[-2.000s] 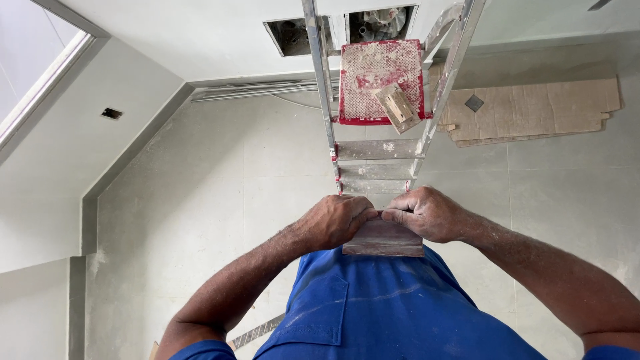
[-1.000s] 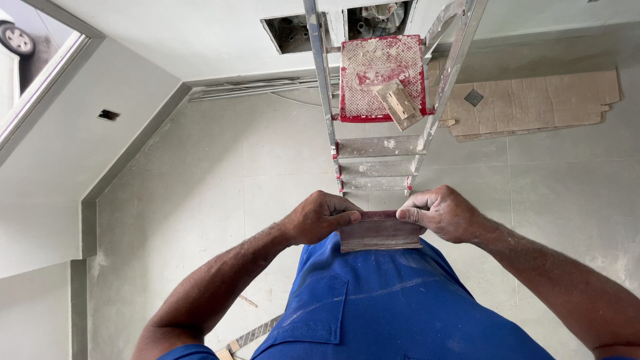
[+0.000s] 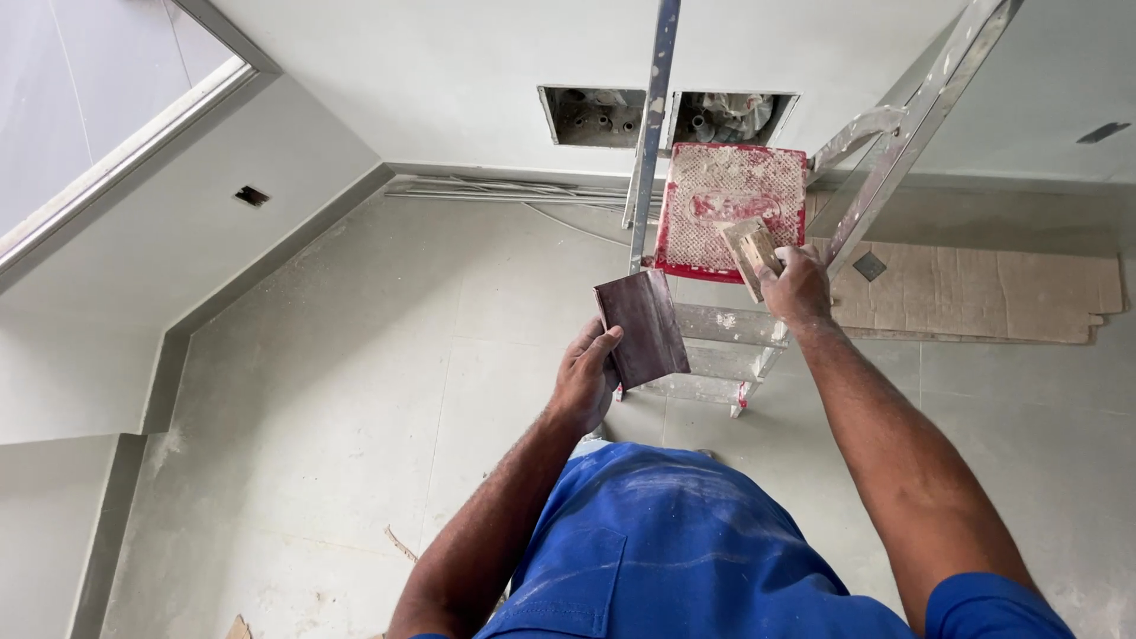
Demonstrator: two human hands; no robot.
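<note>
In my left hand is a folded dark brown sheet, apparently sandpaper, pinched at its left edge in front of the ladder steps. My right hand grips a wooden block with a handle, which looks like a sanding block or small float. That block lies over the lower right part of the red-edged top platform of an aluminium stepladder. The platform is spattered with dried plaster or paint. Part of the block is hidden by my right fingers.
Two open wall boxes with pipes are behind the ladder. Flattened cardboard lies on the floor at the right. Thin metal strips run along the wall base. The ladder's rails rise on both sides of the platform. A window frame is at upper left.
Both hands held the brown sheet close to my body. My right hand has let go of it and taken hold of the wooden block on the platform; my left hand has moved forward with the sheet.
</note>
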